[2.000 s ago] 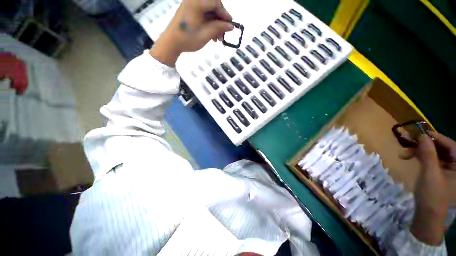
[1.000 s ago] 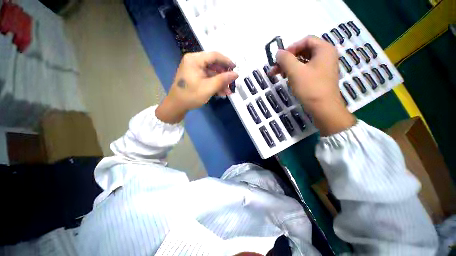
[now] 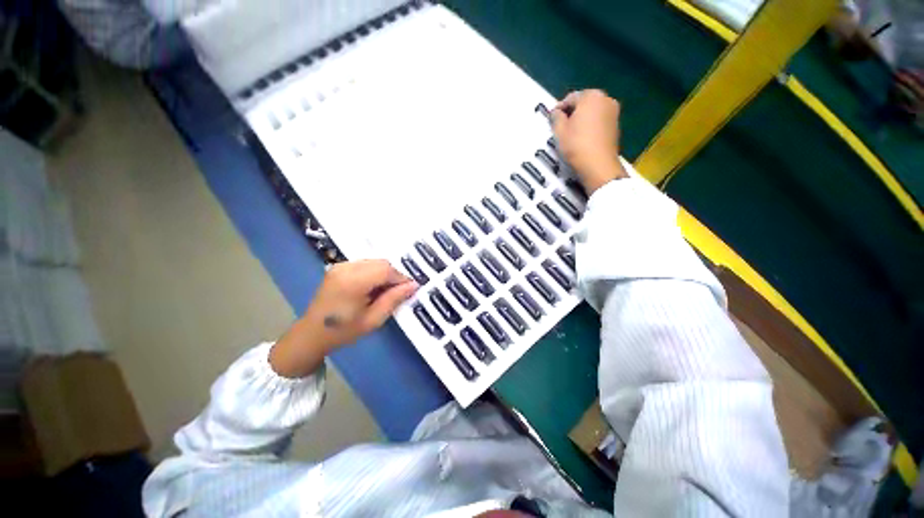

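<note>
A white slotted tray [image 3: 365,142] lies before me, with rows of dark frame parts [image 3: 493,265] standing edge-on in its near slots. My right hand [image 3: 591,130] is at the tray's far right edge, its fingers closed on a dark frame part [image 3: 543,110] just above the tray. My left hand [image 3: 350,309] is at the tray's near left edge, thumb and forefinger close together beside the end part of a row. Whether it grips a part cannot be told.
A brown carton [image 3: 790,395] with white wrapping lies at right, partly behind my right sleeve. A yellow post [image 3: 724,91] stands beyond the tray on the green bench [image 3: 552,379]. Another white tray [image 3: 294,46] adjoins at upper left. Another person's hands show at upper right.
My right hand has moved from the carton, past the tray's middle, to its far right edge. My left hand has come down to the near left edge. The view has shifted.
</note>
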